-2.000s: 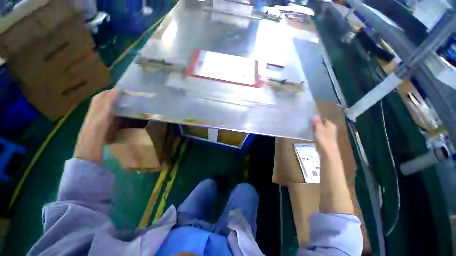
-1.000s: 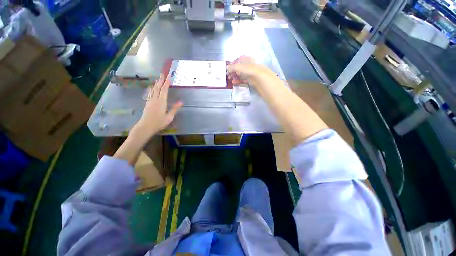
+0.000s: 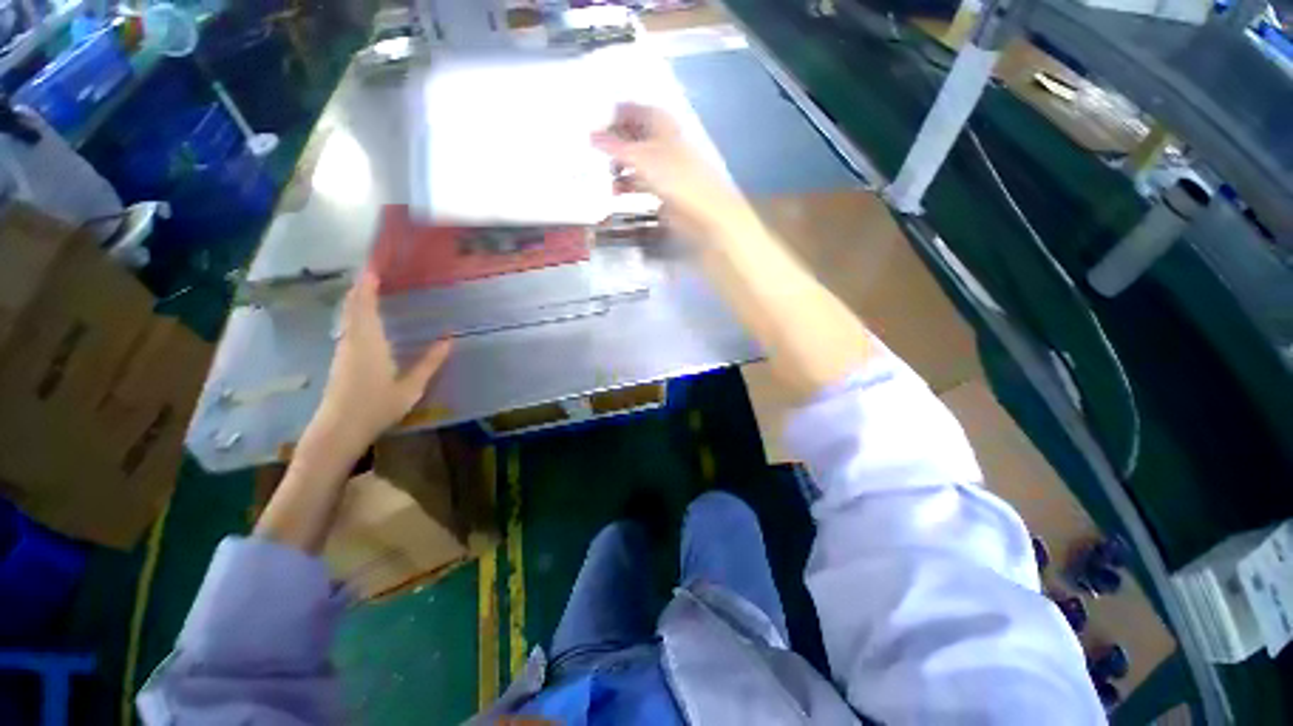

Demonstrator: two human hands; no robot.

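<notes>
A white blister card (image 3: 504, 139), blurred by motion, is lifted above the red nest (image 3: 482, 255) on the silver turntable (image 3: 539, 348). My right hand (image 3: 645, 156) holds the card at its right edge. The card hides the back part of the nest, and the nest's dark central area shows at its front. My left hand (image 3: 372, 376) lies open at the nest's front left corner, thumb and fingers apart, with nothing in it.
Brown cardboard (image 3: 851, 270) lies to the right, with several small black products (image 3: 1099, 567) at lower right beside a stack of white cards (image 3: 1248, 589). An open carton (image 3: 390, 532) stands below the turntable's left front. Large cartons (image 3: 85, 369) stand far left.
The card lay flat in the red nest a second ago; my right hand has raised it, uncovering the nest's front. Earlier both hands were on the turntable's edges. The view has shifted right.
</notes>
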